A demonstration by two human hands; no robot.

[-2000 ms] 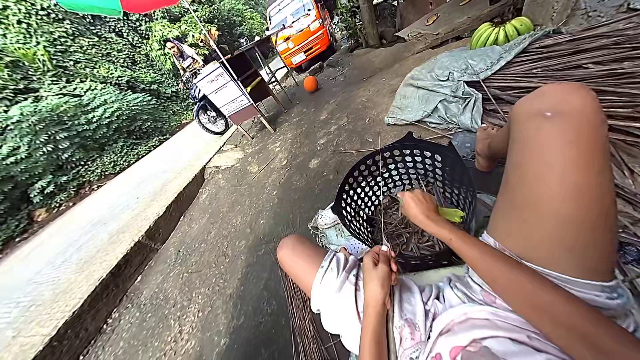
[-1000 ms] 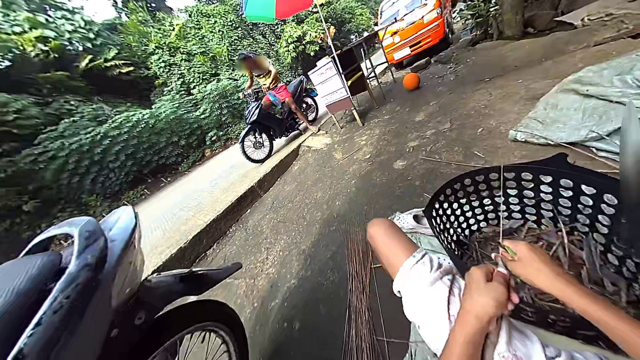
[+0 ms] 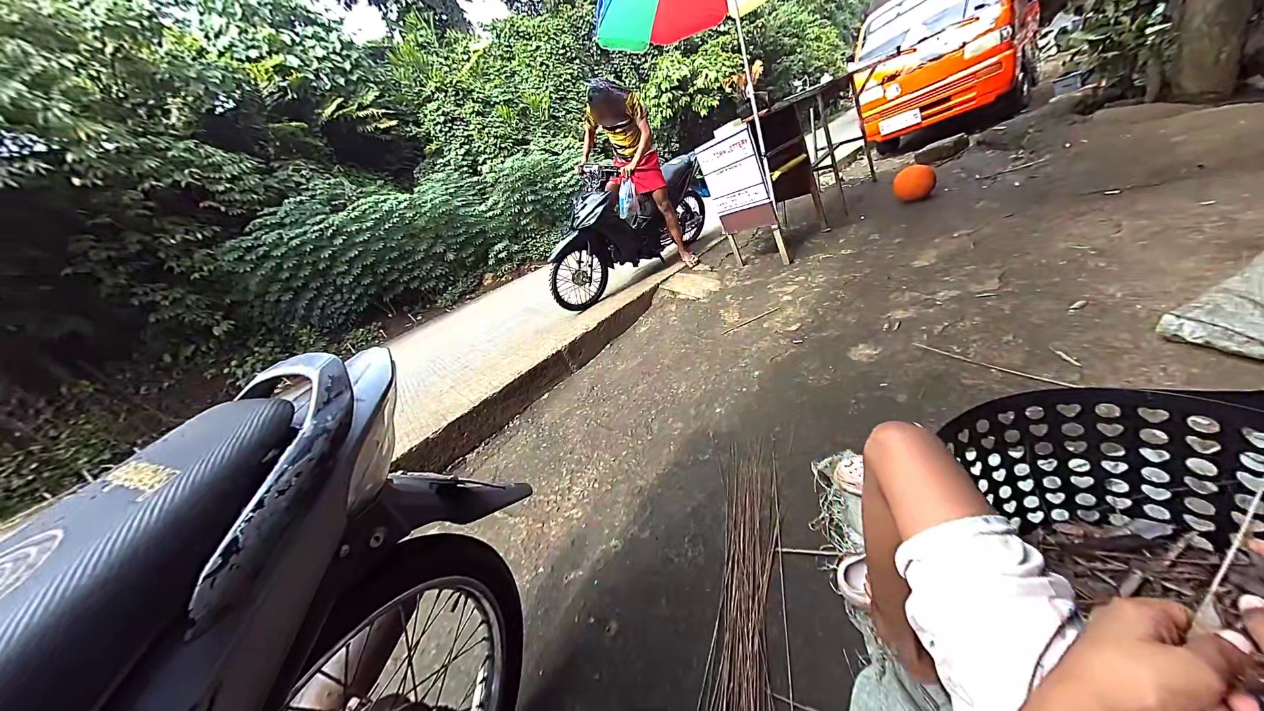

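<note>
At the lower right edge, my left hand [image 3: 1136, 657] is closed on the lower part of a thin pale stick [image 3: 1229, 563], which slants up out of view. Only some fingers of my right hand [image 3: 1252, 620] show beside it, cut off by the frame edge; its grip is hidden. Both hands are over the near side of a black plastic basket [image 3: 1076, 410] with rows of holes. Dry brown strips [image 3: 1136, 563] lie inside it. A bundle of thin brown sticks [image 3: 748, 592] rests on the ground left of my bent leg.
A parked motorcycle [image 3: 148, 523] fills the lower left. Beyond, a person [image 3: 622, 128] straddles another motorcycle [image 3: 617, 222] on the concrete road [image 3: 484, 365]. A signboard [image 3: 736, 178], an orange ball [image 3: 914, 183] and an orange vehicle [image 3: 938, 74] stand farther off. A sack [image 3: 1220, 311] lies at right.
The view has swung left, so the basket and my hands sit at the right edge and the parked motorcycle shows. The rider, near the signboard two seconds ago, has come forward along the road.
</note>
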